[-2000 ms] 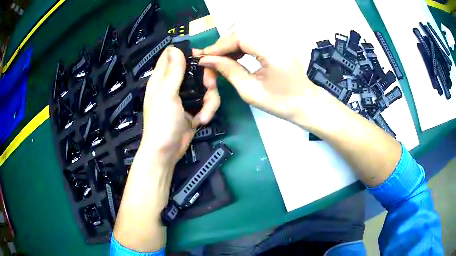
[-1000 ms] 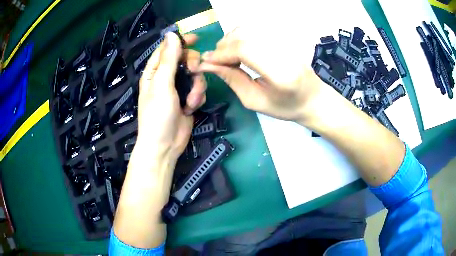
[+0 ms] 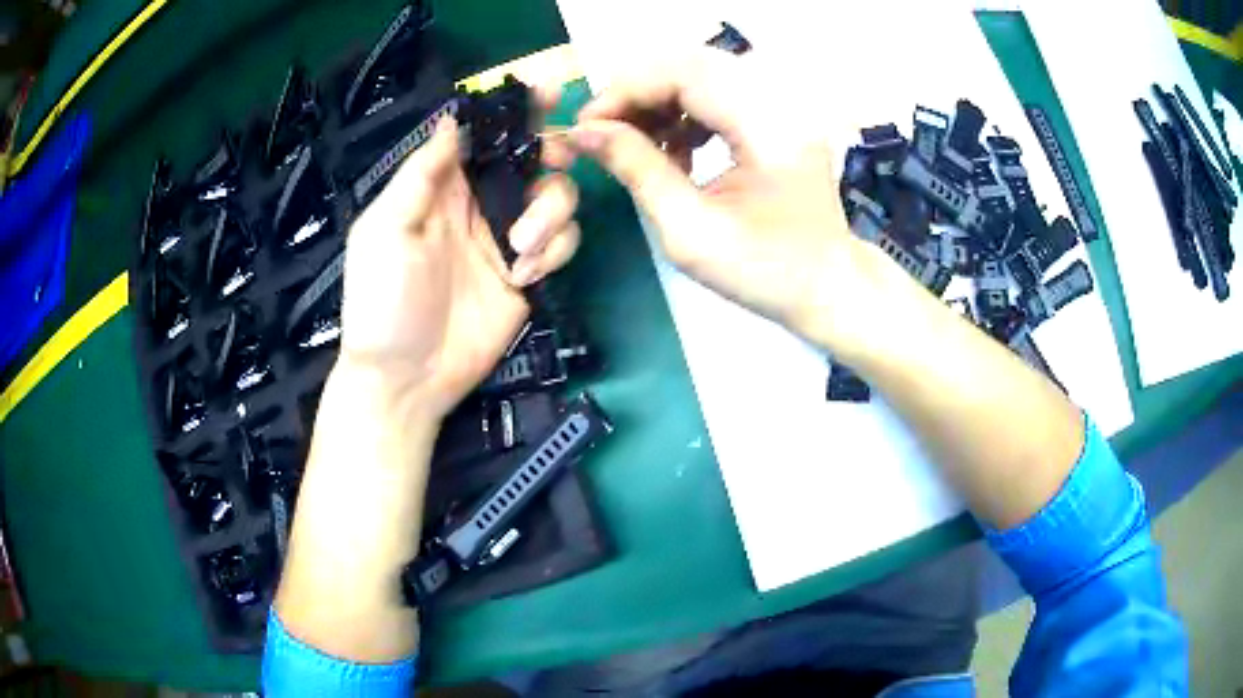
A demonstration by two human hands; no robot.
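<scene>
My left hand [image 3: 423, 273] is closed around a dark watch body [image 3: 502, 143] above the foam tray, its palm side up. My right hand [image 3: 736, 205] is at the right of the watch body; its thumb and forefinger pinch a tiny thin thing [image 3: 559, 132] at the watch's edge, too small to name. The foam tray [image 3: 579, 532] holds rows of dark watches in its pockets. An assembled smartwatch [image 3: 525, 477] with a slotted strap lies across the tray's near right corner.
A heap of short strap pieces [image 3: 961, 205] lies on the middle white sheet [image 3: 818, 477]. Long strap pieces [image 3: 1183, 184] lie on the far right sheet [image 3: 1091, 82]. A blue patch [image 3: 41, 246] and yellow tape [image 3: 68, 348] are on the green mat at left.
My left hand has shifted slightly left and opened a little, showing more of the watch body. The right fingertips have moved slightly up and right. A dark piece now shows above my right hand.
</scene>
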